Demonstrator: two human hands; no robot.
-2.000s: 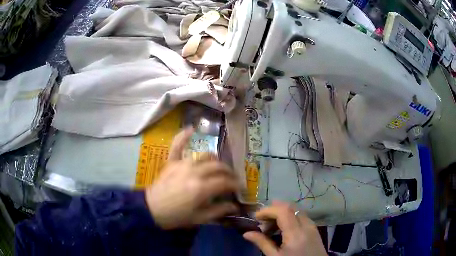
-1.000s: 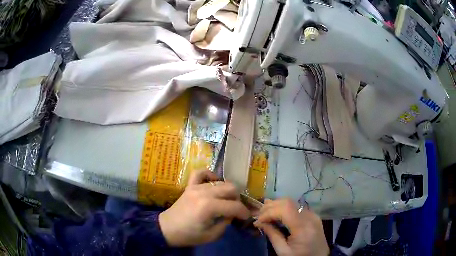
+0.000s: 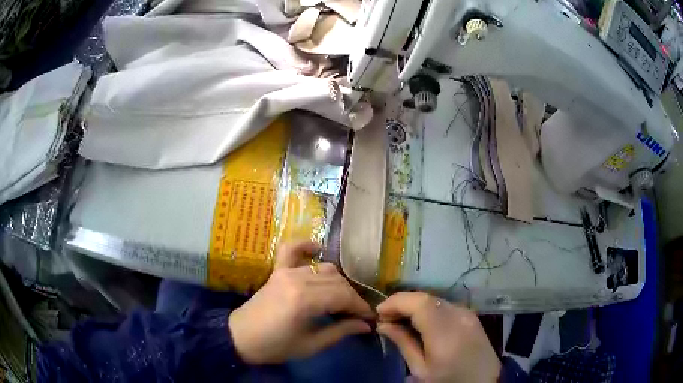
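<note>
The beige strip, with a dark edge on its left side, runs from under the machine head down to the table's front edge. My left hand and my right hand meet at the strip's near end and pinch it between thumbs and fingers. The fingers hide most of that end. The light grey panel lies left of the needle area, its right corner bunched at the presser foot. The needle itself is hard to make out.
Folded grey panels lie at far left. Spare strips lie under the machine arm. Loose dark threads lie on the bed at right. Yellow-orange tape is stuck on the table. A control panel is at upper right. Beige pieces lie behind the head.
The view has shifted, so the machine and table sit higher in the picture. My hands have come together at the strip's near end, and the strip lies more exposed and curves at its lower end.
</note>
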